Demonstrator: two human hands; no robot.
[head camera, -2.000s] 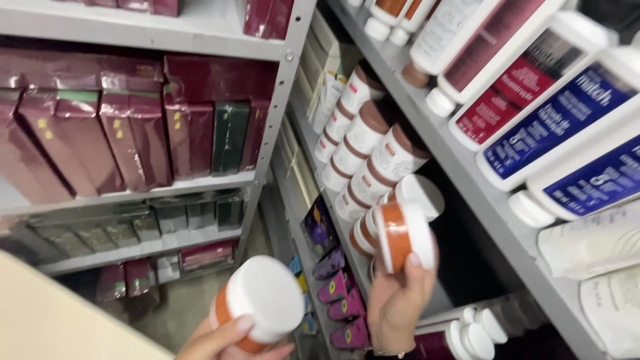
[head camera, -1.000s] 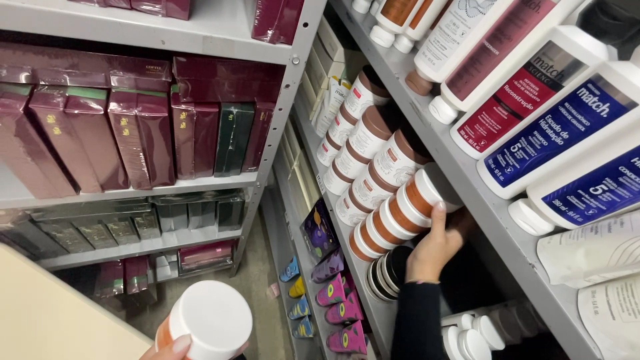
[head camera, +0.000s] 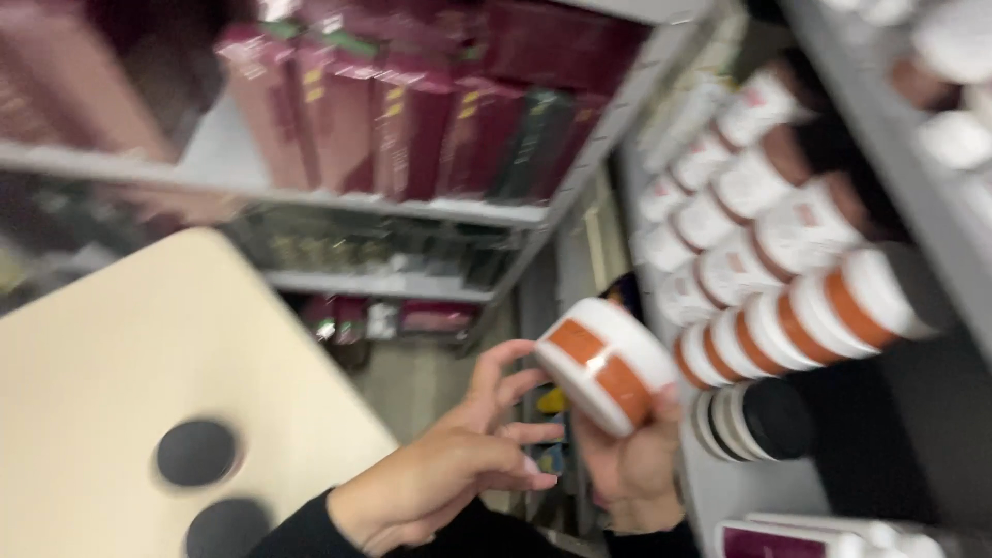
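A white plastic jar with an orange label band (head camera: 608, 364) is tilted in my right hand (head camera: 632, 465), whose fingers grip it from below and from the right. My left hand (head camera: 473, 446) is just left of the jar with its fingers spread; its upper fingertips come close to the jar's side, and touch cannot be told. To the right, a row of like white and orange jars (head camera: 798, 325) lies stacked on the grey shelf, beside rows of white jars with brown lids (head camera: 736, 256). Jars with black and pale bands (head camera: 756, 422) lie just below that row.
A pale tabletop (head camera: 271, 387) with two round black-topped items (head camera: 196, 452) is at the left. Behind it, metal shelves (head camera: 387, 203) hold wrapped maroon boxes (head camera: 418, 139). A grey shelf edge (head camera: 891, 170) slants across the right. White tubes or bottles (head camera: 806, 535) lie at the lower right.
My right hand has come away from the shelved jar row and now holds a jar. My left hand, which held a jar earlier, is now free of one. The view has swung left, showing more tabletop.
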